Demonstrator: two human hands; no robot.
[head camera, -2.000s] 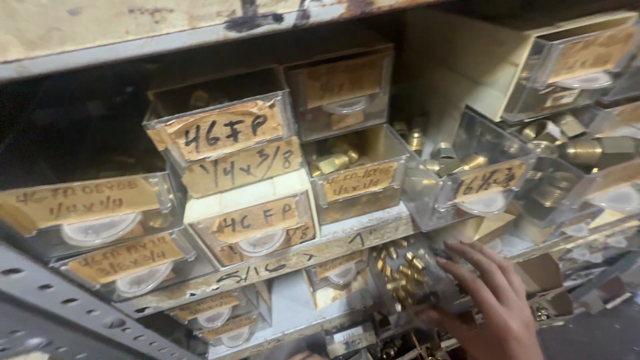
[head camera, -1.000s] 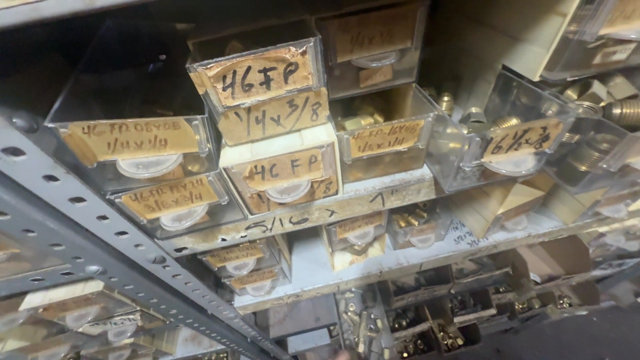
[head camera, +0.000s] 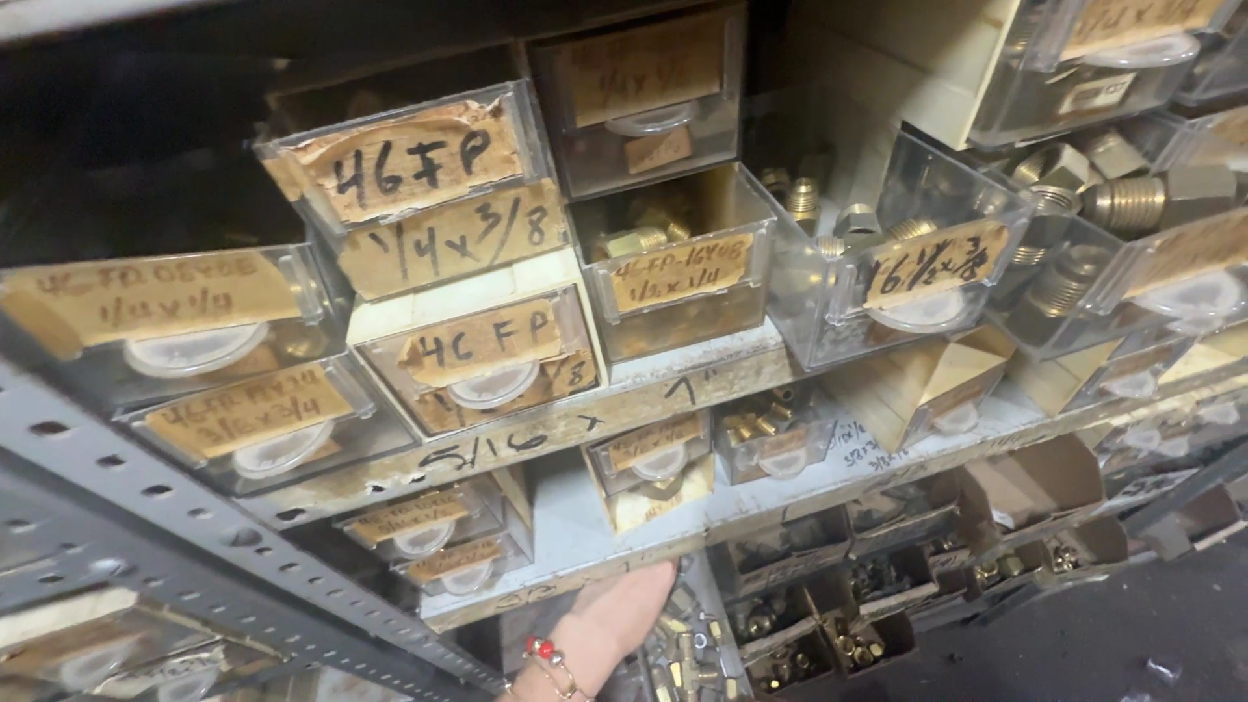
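Observation:
My left hand (head camera: 624,609), with a red-beaded bracelet (head camera: 551,658) at the wrist, reaches in from the bottom edge. Its fingers are out of sight around the lower shelf's front edge, so their grip cannot be told. Beside it, to the right, lies a heap of brass fittings (head camera: 687,648) in a container. My right hand is not in view. Above, on the lower shelf, a small clear plastic drawer (head camera: 780,456) holds brass fittings. Clear drawers with handwritten size labels stand on the upper shelf, among them an open-topped drawer of threaded fittings (head camera: 907,292).
A perforated grey metal upright (head camera: 185,497) runs diagonally along the left. The lower shelf's front edge (head camera: 575,575) passes just above my hand. Cardboard bins of fittings (head camera: 868,634) stand at the lower right, above a dark floor (head camera: 1092,634).
Two seconds ago my right hand was at the small drawer of brass fittings; it has left the view, and that drawer stands on the lower shelf. My left hand has come further into view.

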